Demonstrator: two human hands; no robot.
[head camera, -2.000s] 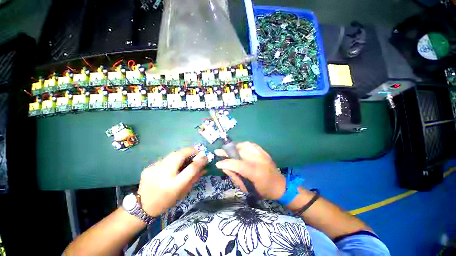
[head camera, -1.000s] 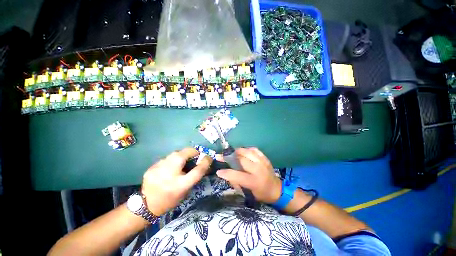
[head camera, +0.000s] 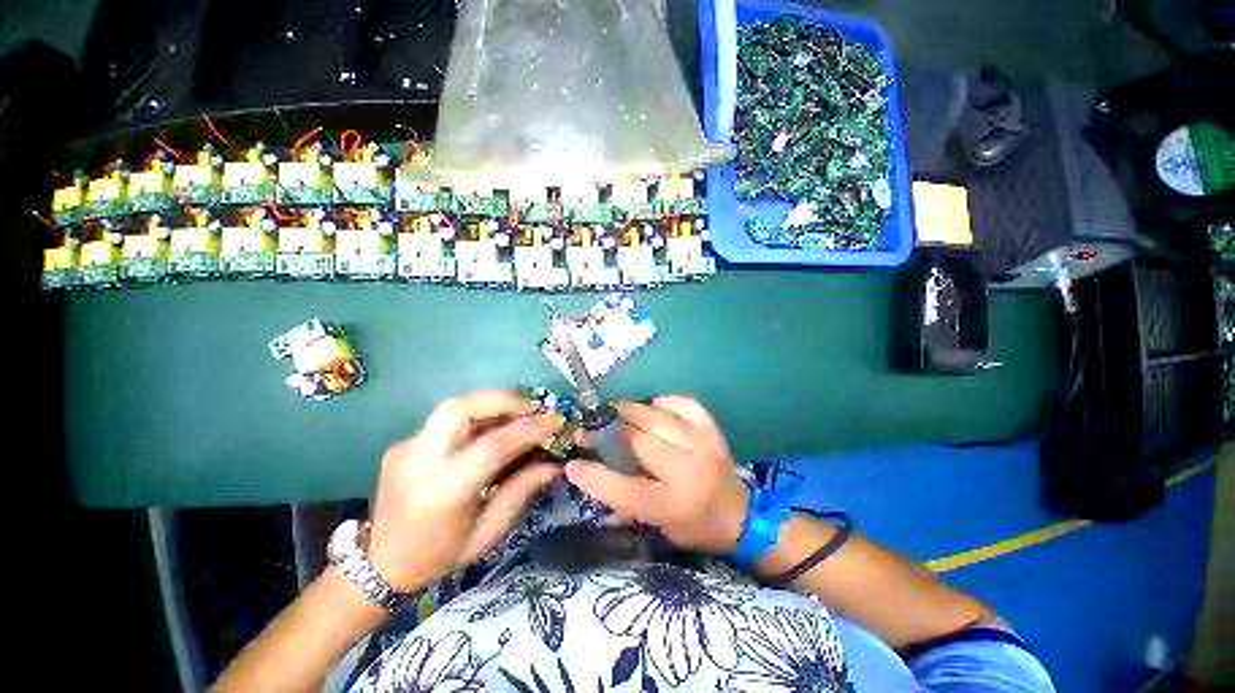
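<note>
My left hand, bare with a metal watch, holds a small circuit board in its fingertips. My right hand, with a blue wrist band, holds a soldering iron like a pen. The iron points up and away, its shaft in front of a white-blue board piece lying on the green mat. The iron's handle is right beside the held board; whether they touch is unclear. Another board with yellow and white parts lies on the mat to the left.
Two rows of populated boards line the mat's back. A clear hood hangs over them. A blue bin of small green boards stands back right. Beside it are a yellow sponge, a black iron stand and a grey box.
The board in my left hand is turned, showing more of its parts between the fingers. The iron tilts more to the left. The camera view has shifted slightly.
</note>
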